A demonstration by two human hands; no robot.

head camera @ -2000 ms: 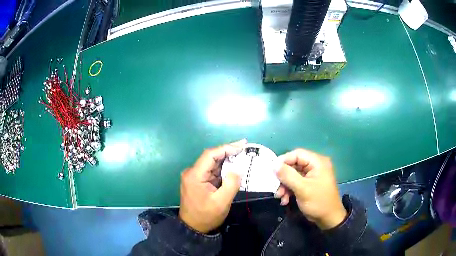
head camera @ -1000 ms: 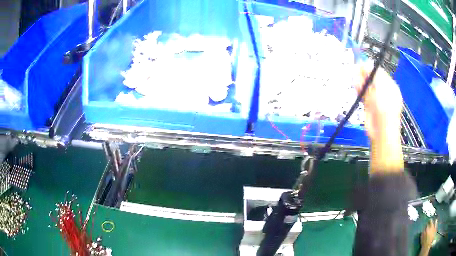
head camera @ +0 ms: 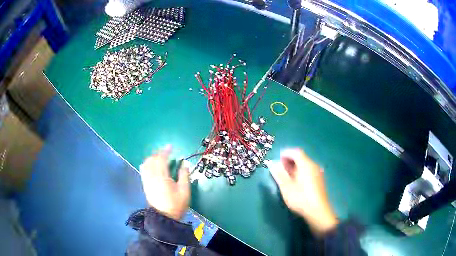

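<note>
A heap of small silver-and-dark wired parts [head camera: 232,157] lies on the green bench, with its red lead wires [head camera: 225,107] bunched and pointing away from me. My left hand [head camera: 167,185] is at the heap's near left edge, its thumb and fingers partly spread. A thin dark wire shows by its fingertips, but blur hides whether it holds a part. My right hand [head camera: 302,187] is just right of the heap, with bent fingers and its fingertips close to the outer parts. Blur hides whether anything is between them.
A pale pile of small parts [head camera: 122,71] and dotted grid sheets [head camera: 145,25] lie at the far left. A yellow loop [head camera: 279,108] lies right of the wires. The silver metal box [head camera: 417,200] and black screwdriver [head camera: 437,204] are at right. Cardboard boxes [head camera: 30,65] stand beyond the bench's left edge.
The view has turned left and down from the blue bins to the wired heap. My right hand has come back from the right bin. The white disc held earlier no longer shows in my hands.
</note>
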